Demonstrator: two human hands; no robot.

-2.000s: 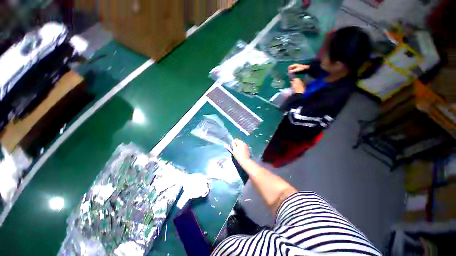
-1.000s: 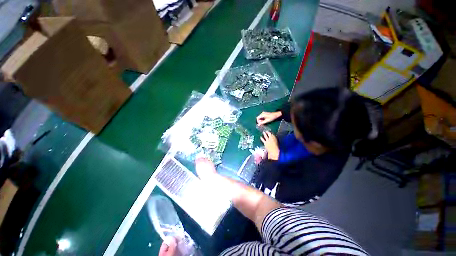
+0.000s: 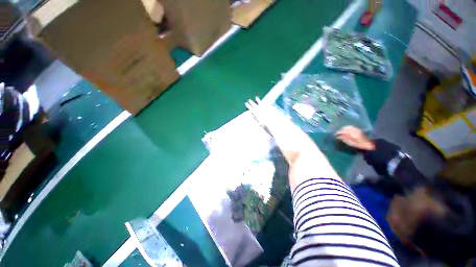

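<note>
My right hand (image 3: pixel 266 117) reaches across the bench in a striped sleeve, washed out by glare. Its fingers are apart at the far edge of a glaring white bagged stack or sheets (image 3: pixel 237 138); any contact is unclear. Green circuit boards (image 3: pixel 250 206) lie just below the white area, partly beside my forearm. A label sheet (image 3: pixel 237 240), pale grey and blurred, lies at their lower left. A clear plastic piece (image 3: pixel 154 242) lies at the bottom left, across the white edge strip. My left hand is out of the picture.
Two clear trays or bags of boards, one nearer (image 3: pixel 326 101) and one farther (image 3: pixel 357 55), lie at the upper right. Another person's hand (image 3: pixel 355 138) and dark sleeve are at the right, the head low right. Cardboard boxes (image 3: pixel 112 57) stand upper left. A red object (image 3: pixel 367 18) lies at the top.
My right hand has moved up and away, past the label sheet to the far side of the white stack. My left hand, seen earlier at the clear plastic, has left the view. The camera view has shifted.
</note>
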